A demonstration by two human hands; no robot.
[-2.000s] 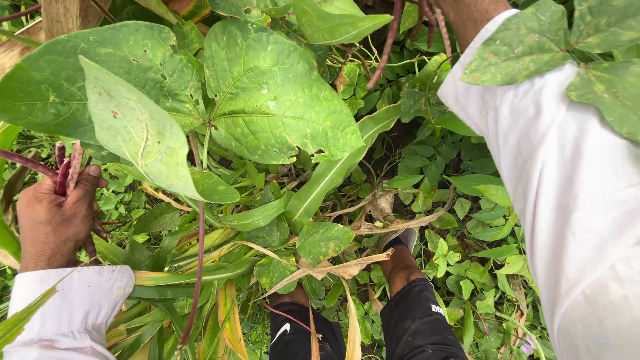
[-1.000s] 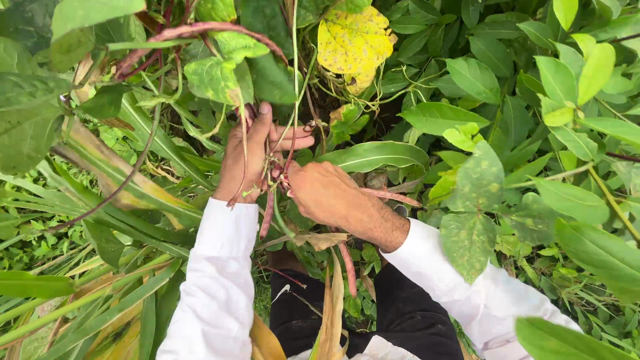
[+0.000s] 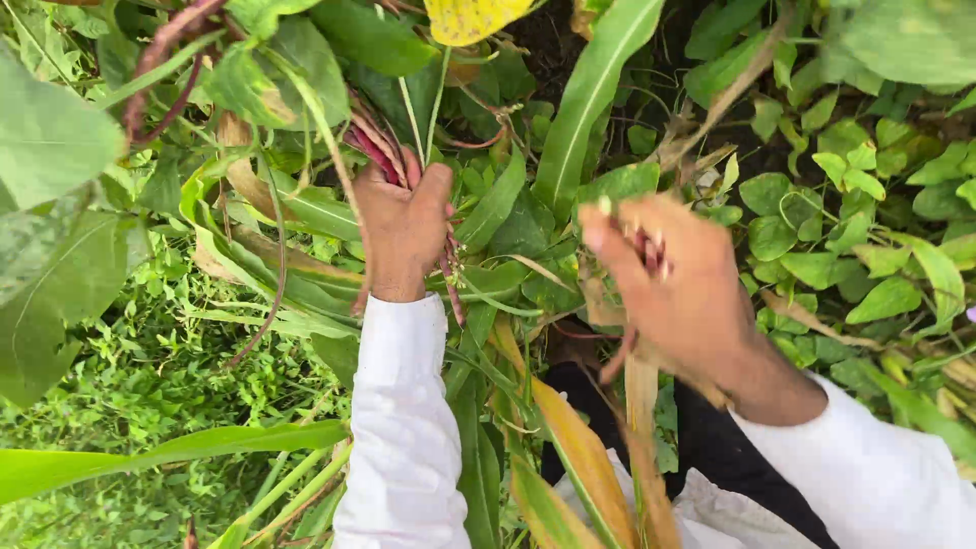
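My left hand, in the middle left of the view, is closed around a bunch of reddish-purple bean pods. Their upper ends stick out above the fist, and other pods with a small greenish sprig hang below it. To the right, my right hand is blurred; its curled fingers are around several reddish pods. One pod end pokes out beneath that palm. At the upper left, more dark red pods hang among the leaves, apart from both hands.
Long green blades and yellowing dry leaves cross between and below my hands. Thin stems run above my left hand. A large leaf overhangs the left side. Leafy vines spread on the right. My dark-clothed legs show at the bottom.
A second ago my hands were together at the stems; now they are apart, the right one moved to the right with pods in it. Two seconds ago they were spread far apart. The view has shifted.
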